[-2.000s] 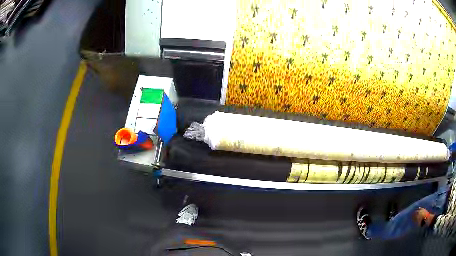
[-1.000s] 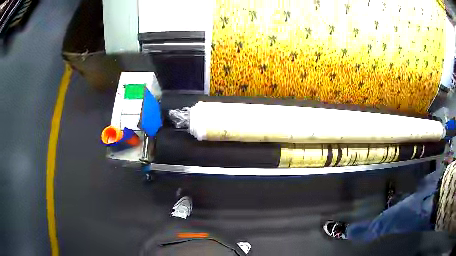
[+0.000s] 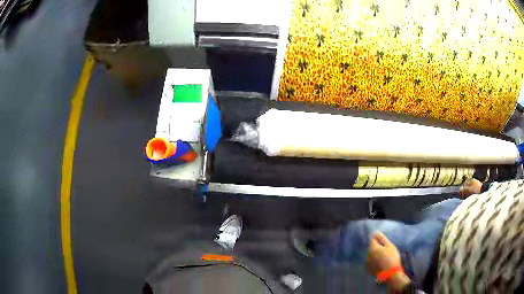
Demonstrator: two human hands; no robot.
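Note:
Neither my left hand nor my right hand is in view; only my shirt front and white shoes show at the bottom. In front of me a long pale cream fabric roll (image 3: 379, 139) lies across the machine, with crumpled clear plastic (image 3: 247, 133) at its left end. Below it a pale yellow cloth roll with black bars (image 3: 413, 175) lies on the dark bed (image 3: 281, 173). Printed yellow-orange fabric with dark palm-like motifs (image 3: 396, 63) hangs behind the rolls. A silver-white rail (image 3: 327, 192) runs along the near side.
A white control box (image 3: 181, 123) with a green screen stands left of the rolls, with an orange and blue tube-like item (image 3: 166, 150) on it. A blue plate (image 3: 212, 123) is beside it. A person in a patterned top (image 3: 485, 241) is at the right. A yellow floor line (image 3: 70, 155) runs at left.
The person at the right has moved left, closer to me, and both their hands now show, one near the rail. The view has shifted, so the machine sits further right than a second ago.

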